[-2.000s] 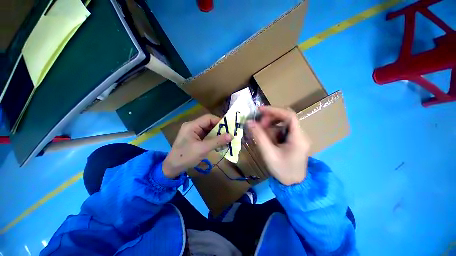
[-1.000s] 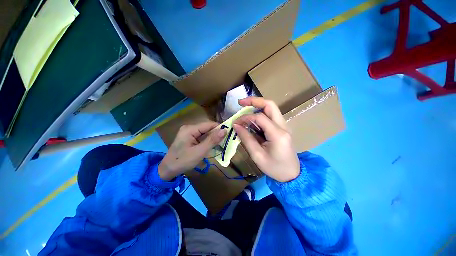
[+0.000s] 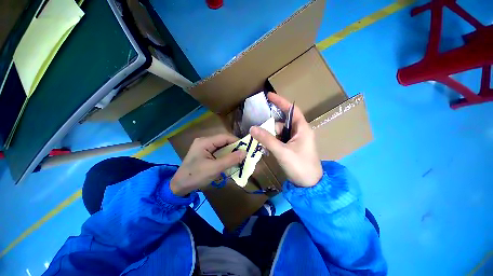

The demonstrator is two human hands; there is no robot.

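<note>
A small pale yellow release paper scrap [image 3: 246, 171] with thin black adhesive strips [image 3: 249, 151] on it is held above the open carton. My left hand [image 3: 204, 163] pinches the scrap's left side between thumb and fingers. My right hand [image 3: 296, 146] touches the scrap's upper right part with its thumb. A thin dark pointed tool [image 3: 289, 123], whose kind I cannot tell, lies across the right hand's fingers and points up. The open brown carton [image 3: 309, 81] stands below the hands, with clear plastic and white material [image 3: 255, 111] inside.
A green-topped bench [image 3: 92, 64] at the left holds pale yellow sheets [image 3: 44, 47] and black sheet material. A red stool [image 3: 457, 62] stands on the blue floor at the right. A blue cord [image 3: 219, 182] hangs near the left hand. A shoe shows below the carton.
The right hand has turned, and the dark tool now stands out clearly between its fingers. The scrap is spread flatter and its black strips show more. The left hand keeps its pinch.
</note>
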